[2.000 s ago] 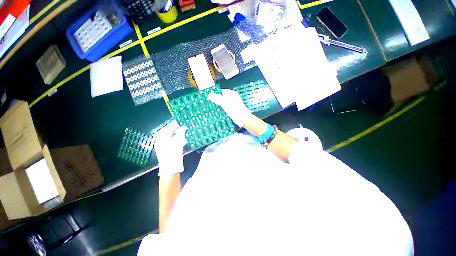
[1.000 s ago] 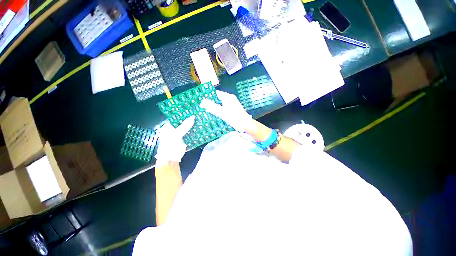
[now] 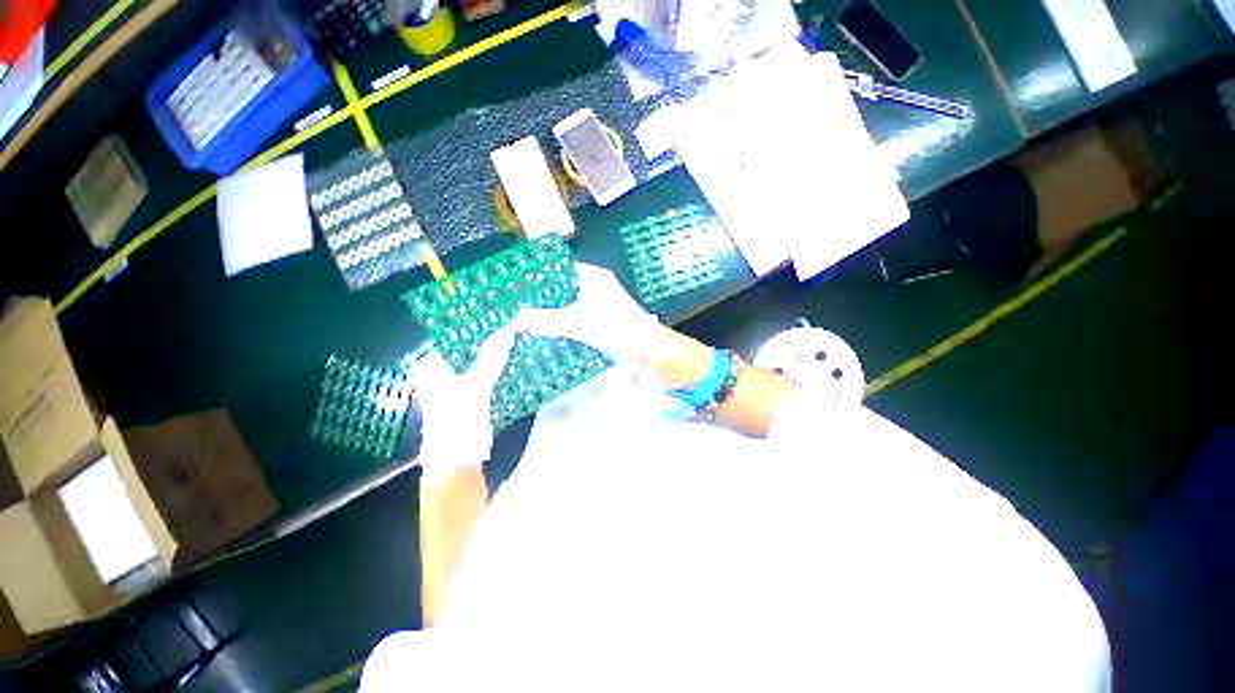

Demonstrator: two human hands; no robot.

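A green circuit board panel [image 3: 494,301] with rows of small boards is held in front of me over the bench's near edge. My left hand [image 3: 461,393], in a white glove, is at its left and lower side. My right hand [image 3: 596,320], also in a white glove, reaches over its right part. The fingers of both hands come close together over the panel; whether they touch is unclear. A second green panel [image 3: 363,406] lies to the left of my left hand. A third green panel [image 3: 673,255] lies to the right, beside white papers.
Two phones [image 3: 534,187] lie on bubble wrap [image 3: 454,169]. A panel of pale parts [image 3: 366,221] and a white sheet [image 3: 264,214] lie left of them. White papers [image 3: 792,169], a silver tool [image 3: 910,98], a blue bin [image 3: 237,88] and an open cardboard box [image 3: 54,447] surround the area.
Both hands have come closer together over the held panel, which has shifted left. The right hand has moved from the panel's upper right towards its middle. The view has shifted slightly.
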